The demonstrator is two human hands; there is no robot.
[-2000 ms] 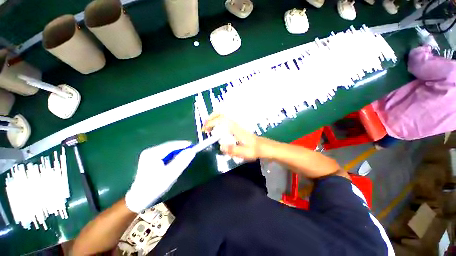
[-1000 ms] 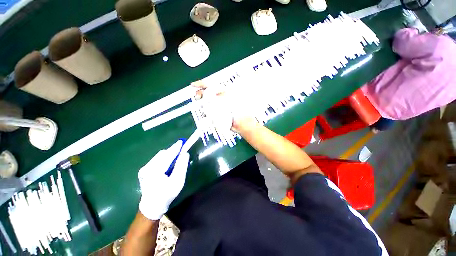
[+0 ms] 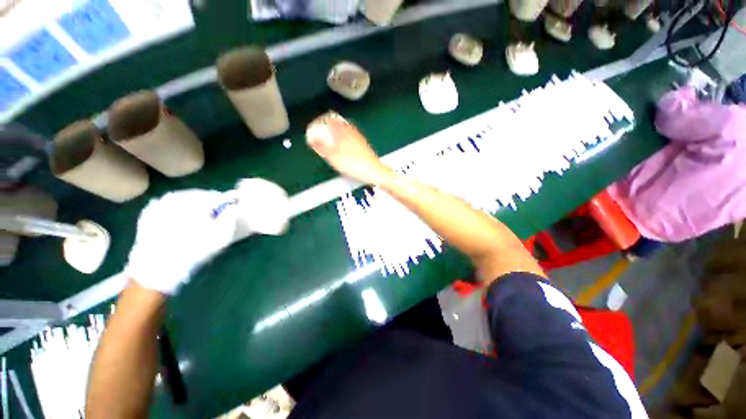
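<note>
My left hand, in a white glove, is closed round a blue tool over the pale rail at centre-left. A blurred, rounded whitish cream part is at its fingertips. My right hand, bare, is over the far green strip with its fingers curled; whether anything is in it is hidden. The large row of white tubes lies under and beside my right forearm. A smaller tube pile is at lower left, partly behind my left forearm.
Beige housings stand on the far strip. Cream parts lie beyond the rail. A cream part with tubes is at the left. A black hammer handle shows by my left forearm. A person in pink and red stools are at the right.
My left hand has moved up and left from the near strip to the rail, now with a rounded part at its fingertips. My right hand has left the tubes for the far strip. The view has shifted.
</note>
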